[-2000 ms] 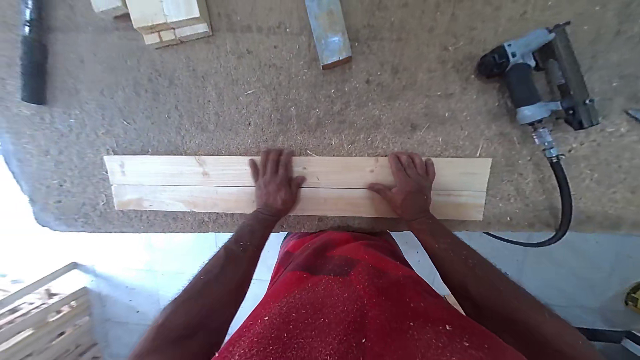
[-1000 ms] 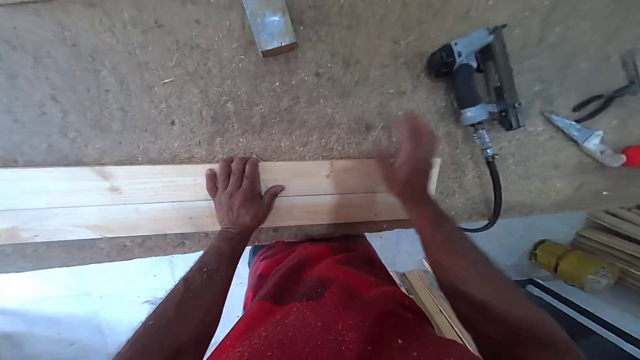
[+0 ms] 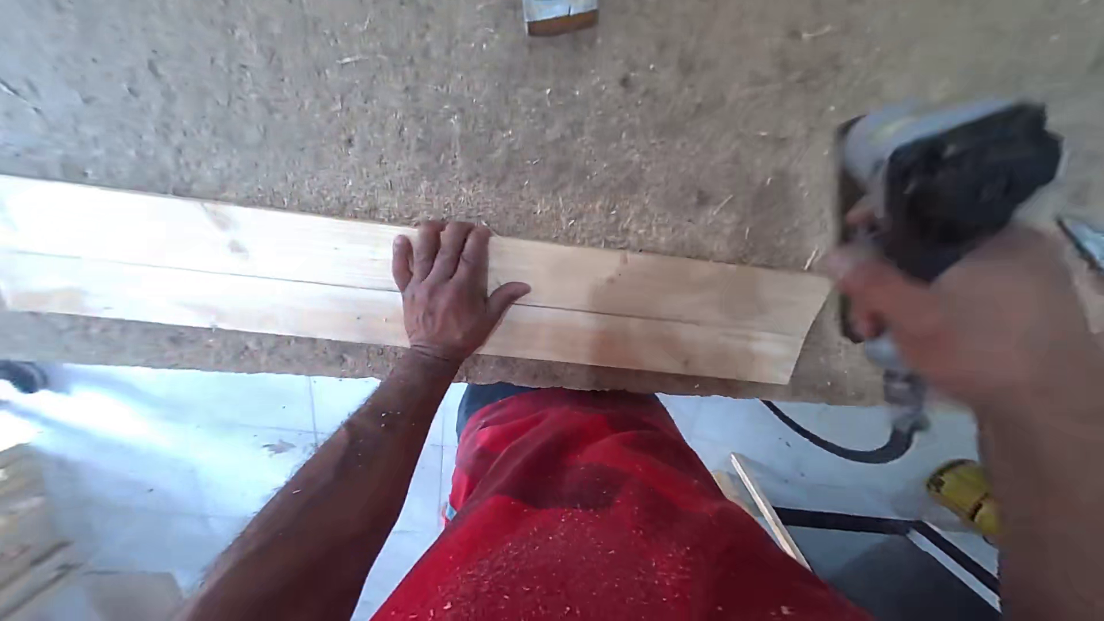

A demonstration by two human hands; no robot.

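Two long pale wooden boards [image 3: 655,297] lie edge to edge along the near edge of the workbench, with a thin seam between them. My left hand [image 3: 450,289] rests flat across both boards, fingers spread, thumb pointing right. Just past their right end, my right hand [image 3: 957,310] grips the handle of a pneumatic nail gun [image 3: 949,181], which is lifted and blurred by motion. A black air hose [image 3: 841,447] hangs from the base of the gun, below the bench edge. The nose of the gun is hard to make out.
The workbench [image 3: 414,129] has a rough surface strewn with wood shavings. A metal-faced block [image 3: 561,15] lies at the top edge. Part of a pointed metal tool [image 3: 1085,241] shows at the far right. Below are a yellow object [image 3: 964,493], a dark frame and wood pieces on the tiled floor.
My right hand has left the boards and taken hold of the nail gun, which lay on the bench in both earlier frames. My left hand remains on the boards. The view has shifted right.
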